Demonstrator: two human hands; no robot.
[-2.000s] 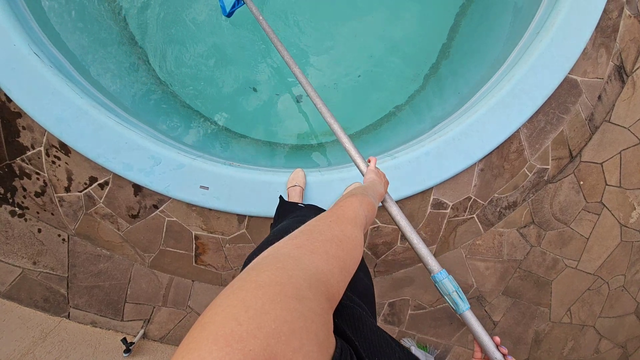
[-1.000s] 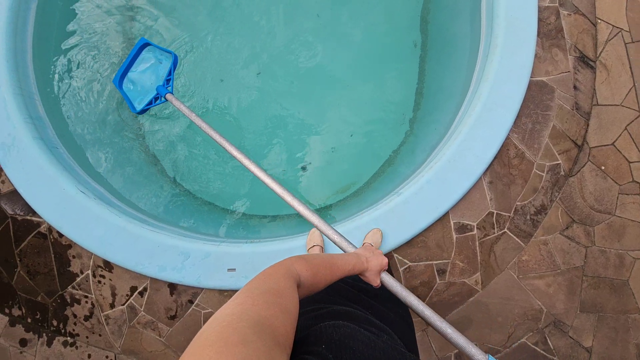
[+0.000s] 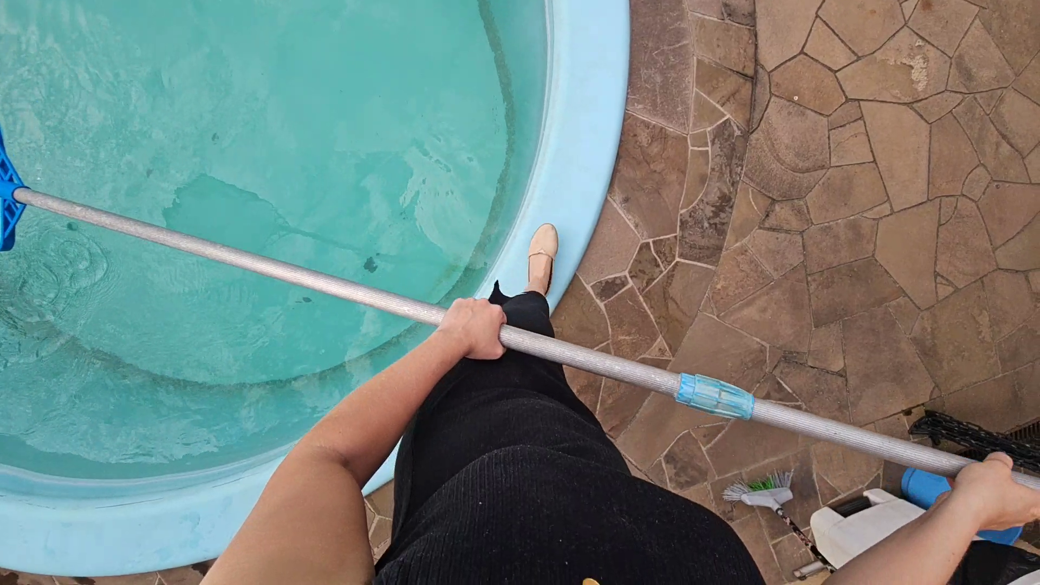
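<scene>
A long metal telescopic pole [image 3: 325, 280] with a light blue locking collar [image 3: 715, 396] crosses the view from left to lower right. My left hand [image 3: 473, 327] is closed around its middle, in front of my body. Near the lower right edge my right hand [image 3: 995, 491] grips the pole's other end. A blue skimmer net frame [image 3: 10, 195] is fixed to the far end; most of it lies outside the left edge. The pole passes over the pool water [image 3: 325, 122], and the skimmer shows above the rippled surface.
The light blue pool rim [image 3: 587, 122] curves around the water, with my beige shoe [image 3: 543, 242] on it. Brown stone paving [image 3: 845, 268] surrounds it. At the lower right are a brush [image 3: 764, 491], a white plastic container [image 3: 865, 524], a blue object [image 3: 924, 486] and a dark grate.
The skimmer, over the pool at the upper left a second ago, is now at the left edge. My right hand, out of view then, shows on the pole. The view has shifted right.
</scene>
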